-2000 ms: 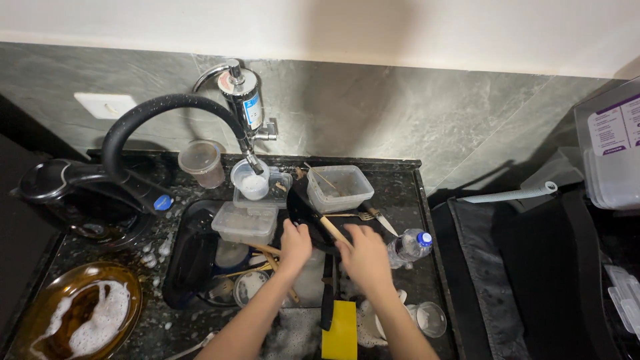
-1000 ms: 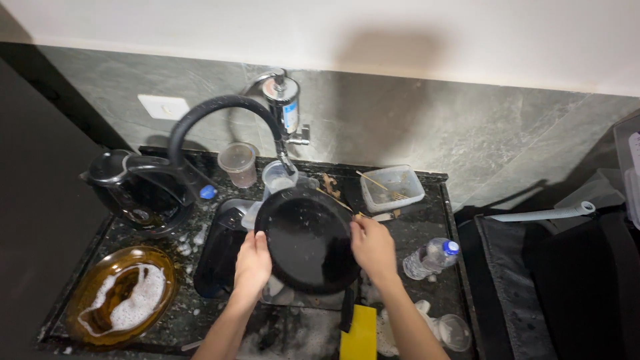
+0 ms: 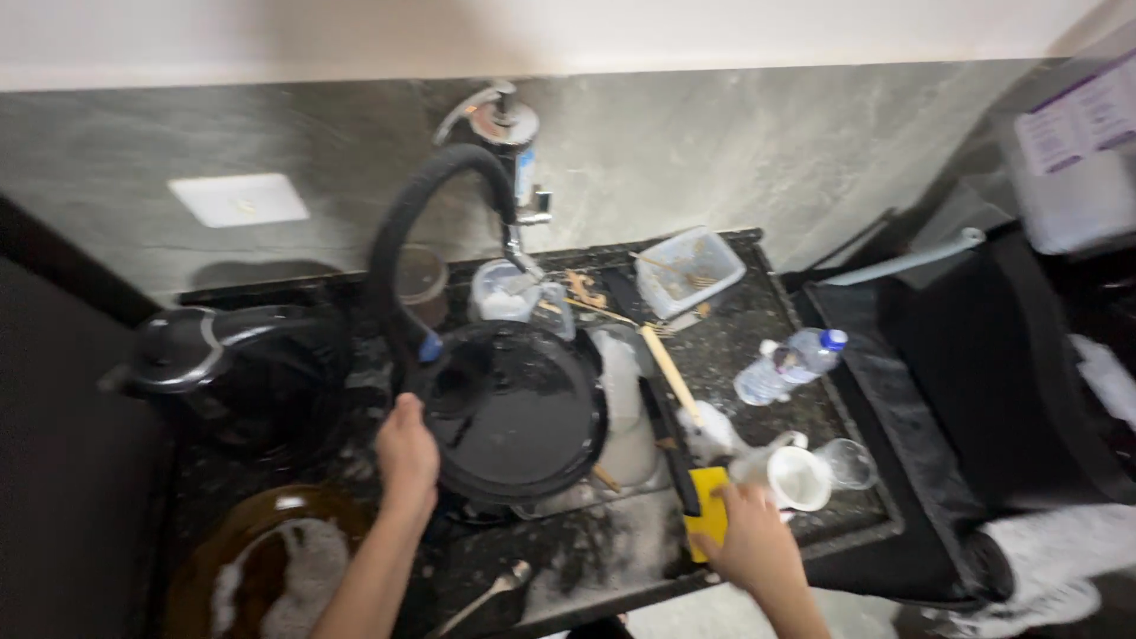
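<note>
A round black pan or plate point(image 3: 515, 413) is tilted over the sink, its left rim held by my left hand point(image 3: 408, 457). Beside the black hose faucet point(image 3: 390, 240), its upper left edge lies close to the spout's blue tip. My right hand point(image 3: 754, 537) is at a yellow sponge point(image 3: 707, 515) near the counter's front edge, fingers touching its right side; whether they grip it is unclear. A black-handled utensil point(image 3: 666, 435) lies against the sponge. Close to my right hand stand a white mug point(image 3: 799, 477) and a clear glass point(image 3: 848, 464).
An amber plate with suds point(image 3: 204, 568) lies front left, below a black electric kettle point(image 3: 240, 382). At the back are a cloudy cup point(image 3: 422, 284), a tub with suds point(image 3: 504, 293) and a plastic container point(image 3: 657, 284). A water bottle point(image 3: 785, 366) stands right; a fork point(image 3: 488, 595) lies in front.
My right hand has let go of the black pan or plate and moved down to the yellow sponge. My left hand still holds the pan or plate, now on its own. The view has shifted.
</note>
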